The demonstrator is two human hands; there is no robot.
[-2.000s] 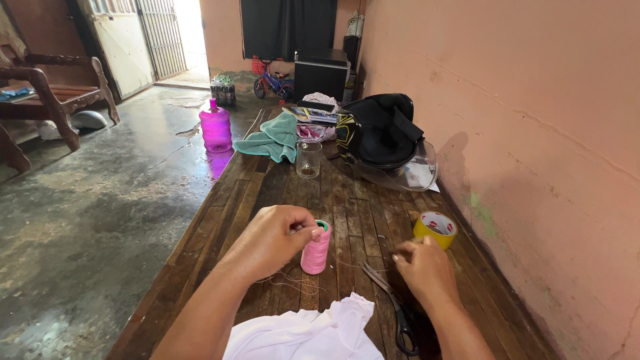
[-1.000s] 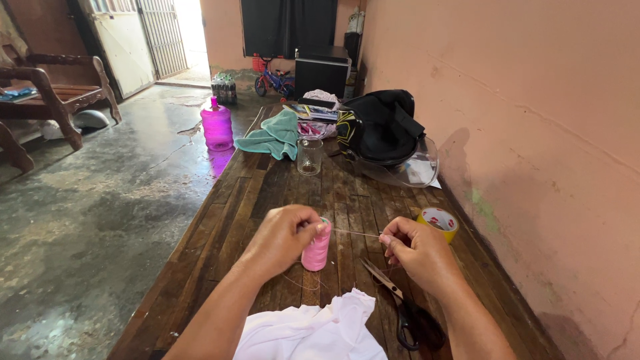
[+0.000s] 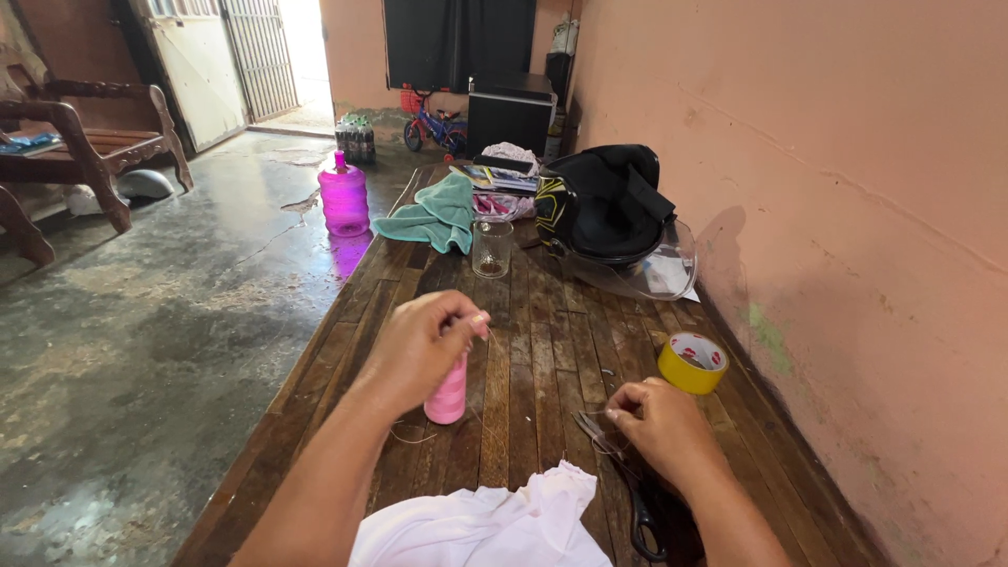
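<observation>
My left hand (image 3: 429, 346) pinches a fine thread between thumb and forefinger, just above a spool of pink thread (image 3: 447, 398) that stands upright on the wooden table. My right hand (image 3: 654, 417) pinches thread too, low over the blades of a pair of black-handled scissors (image 3: 642, 516) lying on the wood. Its forearm covers part of the handles. Loose thread curls on the tabletop beside the spool. White cloth (image 3: 480, 528) lies bunched at the near edge, between my forearms. A roll of yellow tape (image 3: 687, 372) rests just beyond my right hand.
Farther along the table (image 3: 504, 362) are a clear glass (image 3: 492, 250), a teal cloth (image 3: 437, 213), papers, and a black helmet (image 3: 610, 213) with a clear visor. A pink wall (image 3: 827, 197) borders the right side. On the floor at left stands a purple water jug (image 3: 343, 201).
A second ago thread was stretched between my hands above the table. Since then my left hand has risen and my right hand has dropped toward the scissors; the thread now hangs slack.
</observation>
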